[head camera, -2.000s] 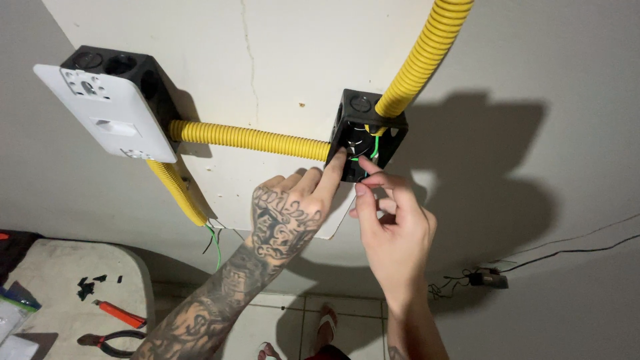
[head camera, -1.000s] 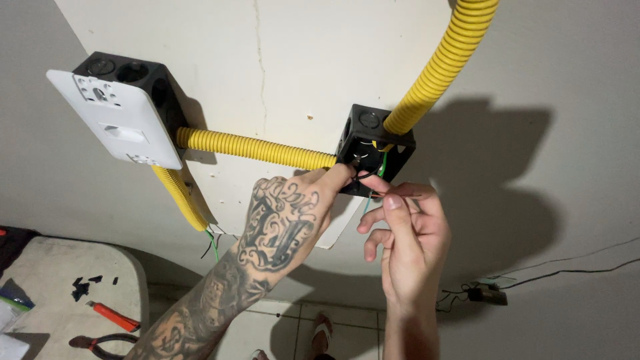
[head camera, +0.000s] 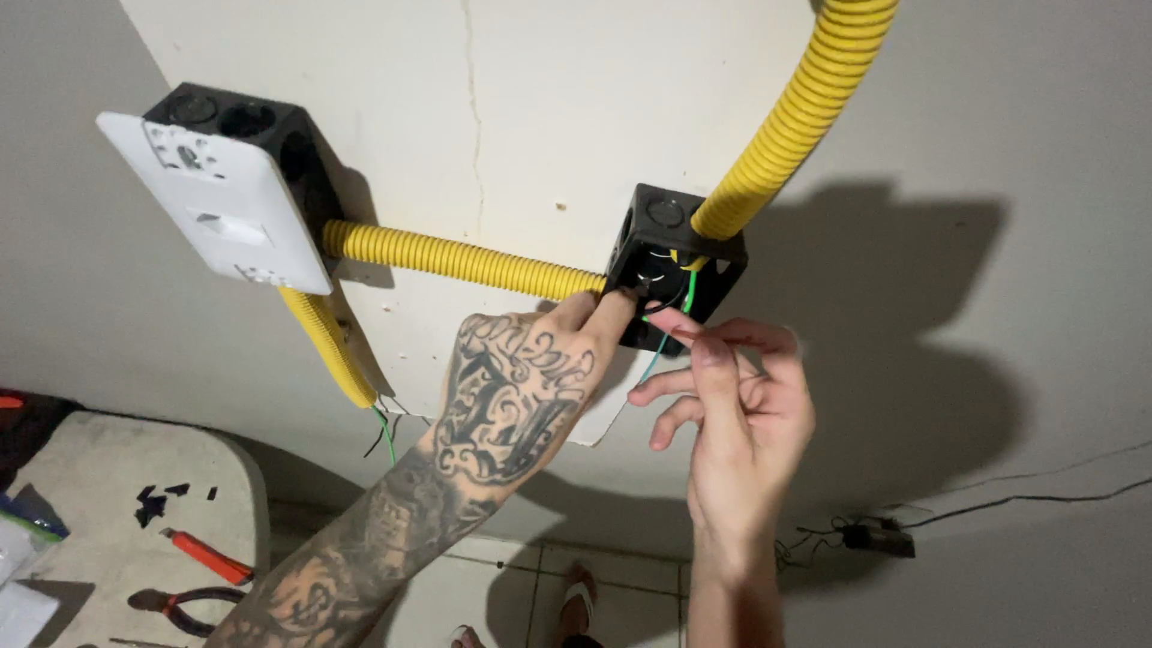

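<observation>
A black electrical box (head camera: pixel 666 213) on the white panel holds a green wire (head camera: pixel 690 292) and black wire. Yellow corrugated conduits enter it from the left and from above. My left hand (head camera: pixel 531 387), tattooed, reaches in from the left, its fingertips inside the box opening and partly hidden. My right hand (head camera: pixel 747 396) is at the box's lower right, thumb and index finger pinched together near the wires; a thin wire end seems to be between them. A second black box (head camera: pixel 234 117) with a white switch plate (head camera: pixel 220 211) sits at the left, joined by the yellow conduit (head camera: pixel 468 261).
At the lower left a pale table (head camera: pixel 90 477) bears a red utility knife (head camera: pixel 209 556), pliers (head camera: pixel 193 607), black scraps and plastic bags. Green and black wires hang from the lower yellow conduit (head camera: pixel 324 346). A small black device (head camera: pixel 877 537) with cables is at the lower right.
My right hand has moved slightly away from the box opening since two seconds ago, its fingers more spread. My left hand stays at the box.
</observation>
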